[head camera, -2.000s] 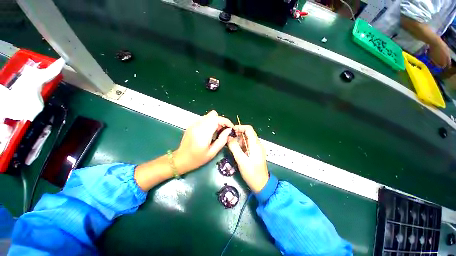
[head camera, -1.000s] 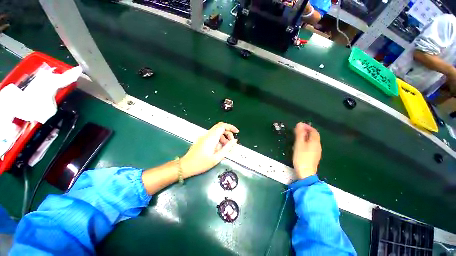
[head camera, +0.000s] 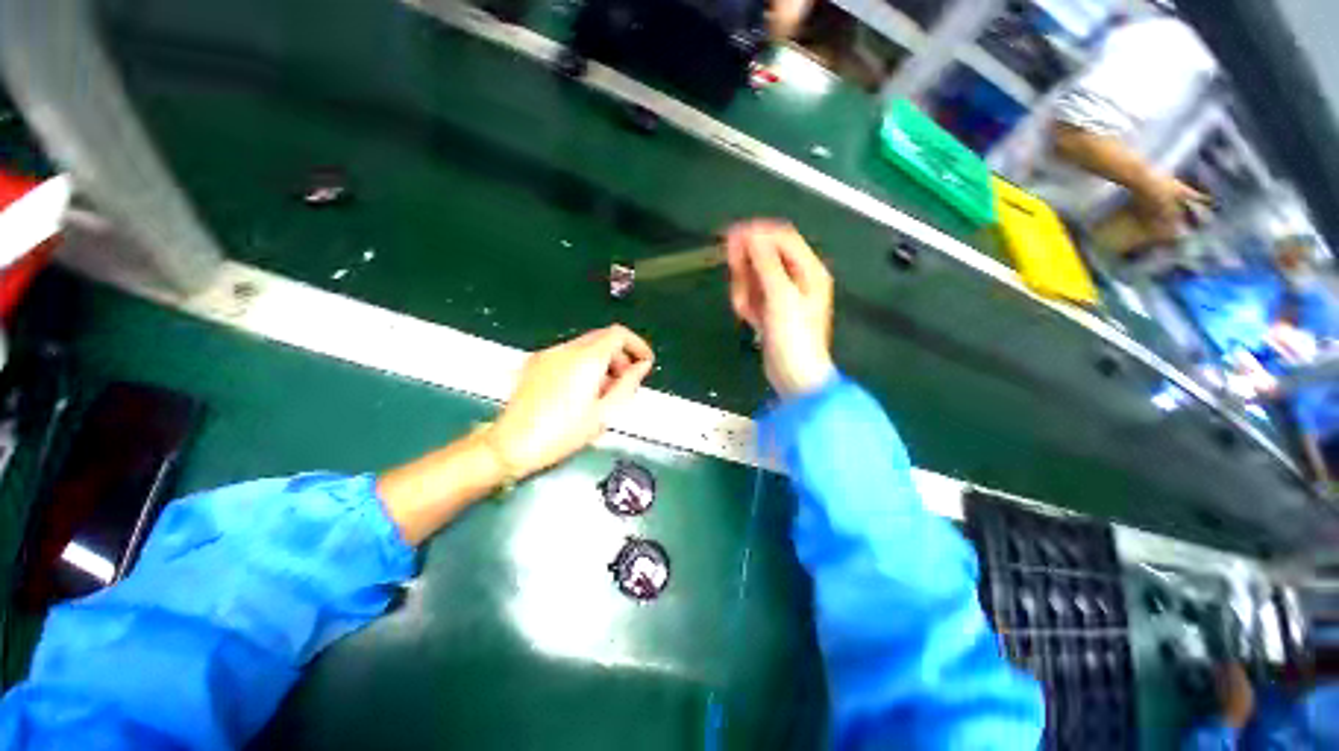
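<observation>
My right hand (head camera: pixel 783 301) is over the dark green belt, slightly blurred. A thin pale tan stick (head camera: pixel 683 264) shows as a blurred streak from its fingertips towards a round unit (head camera: pixel 621 279) on the belt. I cannot tell if they touch. My left hand (head camera: pixel 570 393) is above the white rail with its fingers curled; whether it holds anything is hidden. Two round black units, a rear one (head camera: pixel 629 489) and a nearer one (head camera: pixel 642 568), lie on the green bench in front of me.
White rail (head camera: pixel 382 332) and upright post (head camera: pixel 125 162). Dark glossy slab (head camera: pixel 106 477) and red bin (head camera: pixel 18 242) at left. Black tray (head camera: pixel 1050 602) at right. Green basket (head camera: pixel 937 162), yellow bin (head camera: pixel 1043 242) and a person's arm (head camera: pixel 1123 165) across the belt. Another unit (head camera: pixel 325 187) lies on the belt.
The view has shifted. My right hand has moved farther out over the belt and up-left, and the tan stick now shows at its fingertips. My left hand stays near the rail.
</observation>
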